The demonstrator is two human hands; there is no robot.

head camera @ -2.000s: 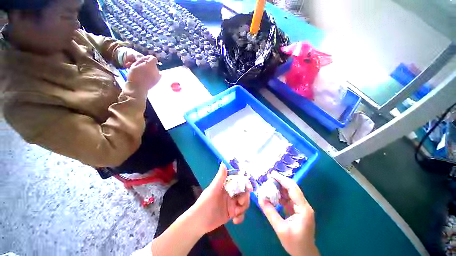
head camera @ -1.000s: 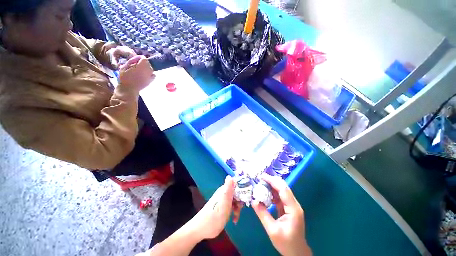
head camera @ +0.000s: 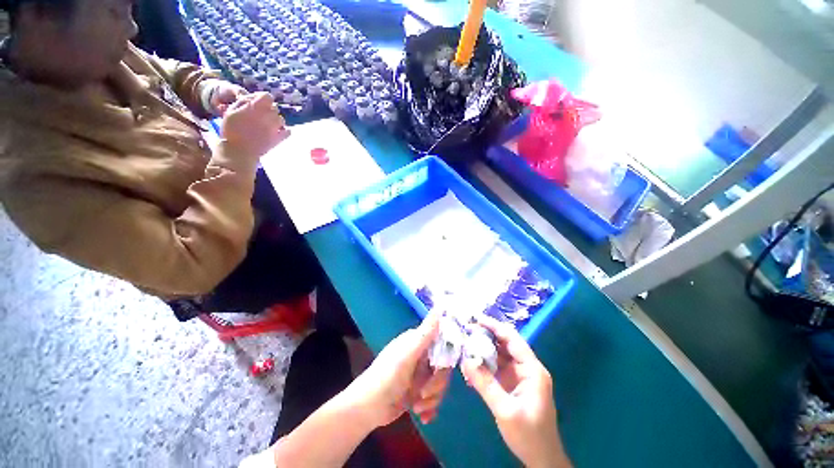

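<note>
My left hand [head camera: 400,370] holds a small grey-white figurine [head camera: 445,350] in its fingertips. My right hand [head camera: 519,395] holds a second grey-white piece [head camera: 479,349] close beside it; the two pieces seem to touch. Their detail is blurred. Both hands are over the near end of a blue plastic tray [head camera: 454,192]. In the tray lies a white paper liner [head camera: 421,236], with purple-and-white trim pieces [head camera: 523,294] clustered at its near right end. The hands and figurines hide part of the tray's near edge.
A seated person in a brown jacket [head camera: 128,174] works at left beside a white sheet [head camera: 304,190] with a red cap [head camera: 319,155]. Beyond are rows of figurines [head camera: 293,55], a black bag [head camera: 430,119] and a pink bag [head camera: 551,128] in another blue tray. A pale metal frame [head camera: 722,219] stands right.
Two seconds ago the two pieces were held apart; they have come together between my hands. Since one second ago, the pieces have turned slightly. The camera view has shifted a little.
</note>
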